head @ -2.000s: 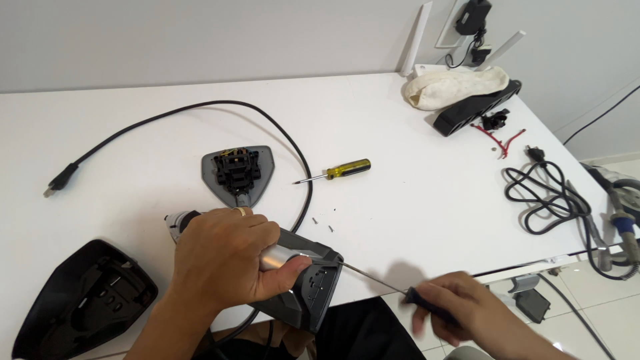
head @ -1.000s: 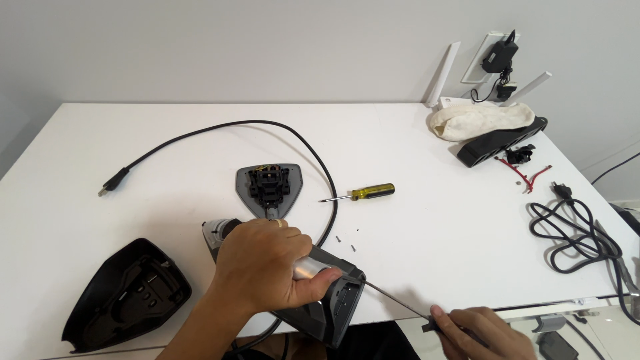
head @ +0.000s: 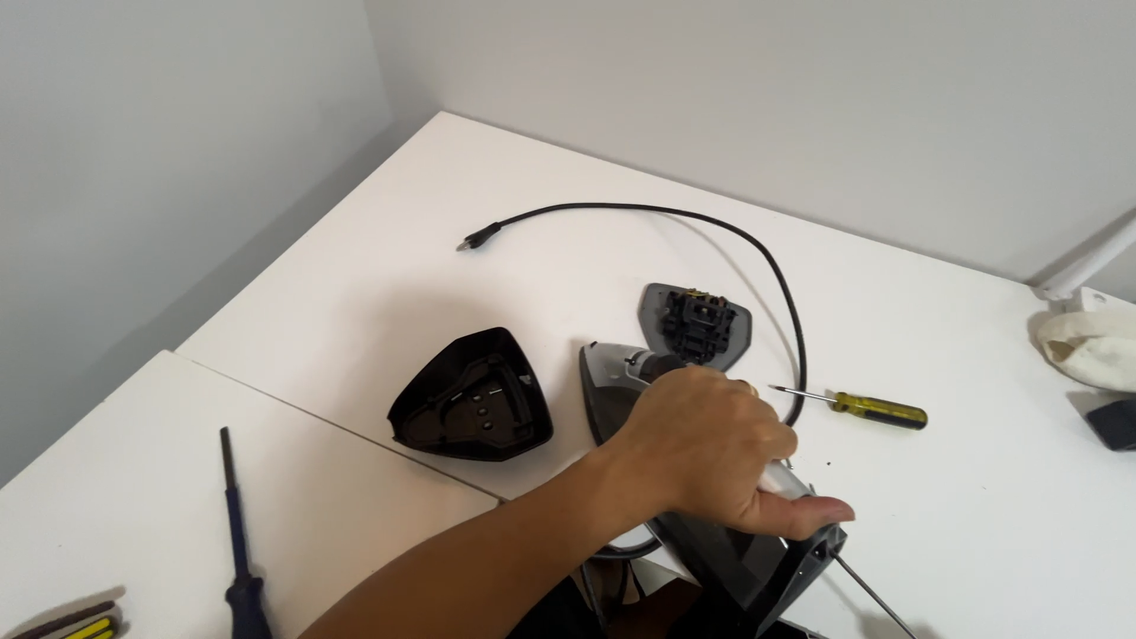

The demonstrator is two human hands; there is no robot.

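Note:
My left hand [head: 719, 448] is wrapped around the handle of a grey and black clothes iron [head: 612, 382], with the thumb stretched toward its rear end. A long thin screwdriver shaft [head: 874, 593] meets the iron's rear and runs out of the bottom edge; its handle and my right hand are out of view. Behind the iron lies a grey plate with a black mechanism [head: 701, 324]. A black plastic shell [head: 479, 399] rests open side up to the left. A yellow-handled screwdriver [head: 879, 410] lies to the right.
A black power cord [head: 772, 248] curves over the white table [head: 355, 293], its plug at the left end. At front left lie a blue-handled tool [head: 241, 550] and a yellow and dark object [head: 84, 626]. A white cloth item [head: 1096, 349] and a black block sit at the right edge.
The view has swung left, bringing the blue-handled tool in and taking my right hand out. My left hand still grips the iron, and the screwdriver shaft is still at its rear.

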